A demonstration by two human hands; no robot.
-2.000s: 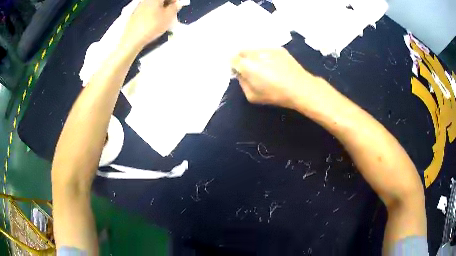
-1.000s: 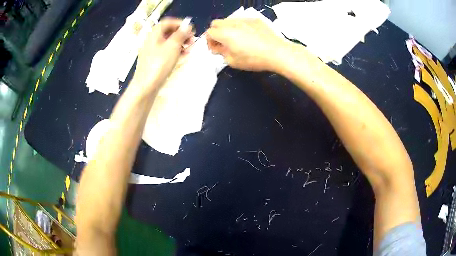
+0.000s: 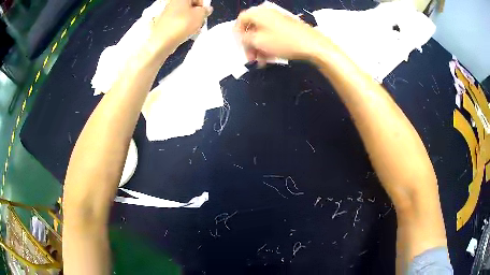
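Note:
White cut fabric pieces [image 3: 180,110] lie gathered below and between my hands, with their ends spread toward me. My left hand [image 3: 180,21] is near the top edge, fingers closed on a narrow white strip [image 3: 203,24]. My right hand [image 3: 268,35] is at the upper middle, fingers curled over the white pieces; its fingertips are slightly blurred, and what exactly they pinch is hard to tell. The narrow part of the bundle between the hands is partly hidden.
More white pieces lie at upper left [image 3: 115,64] and upper right [image 3: 365,37]. A white tape roll [image 3: 129,164], partly behind my left forearm, has a loose tail [image 3: 161,201]. Yellow curved patterns [image 3: 466,161] lie at right. Thread ends dot the dark cloth. A yellow-framed cart [image 3: 27,241] stands lower left.
My left hand has moved up and away from my right hand, which moved slightly right. The near end of the gathered pieces has shifted up and left.

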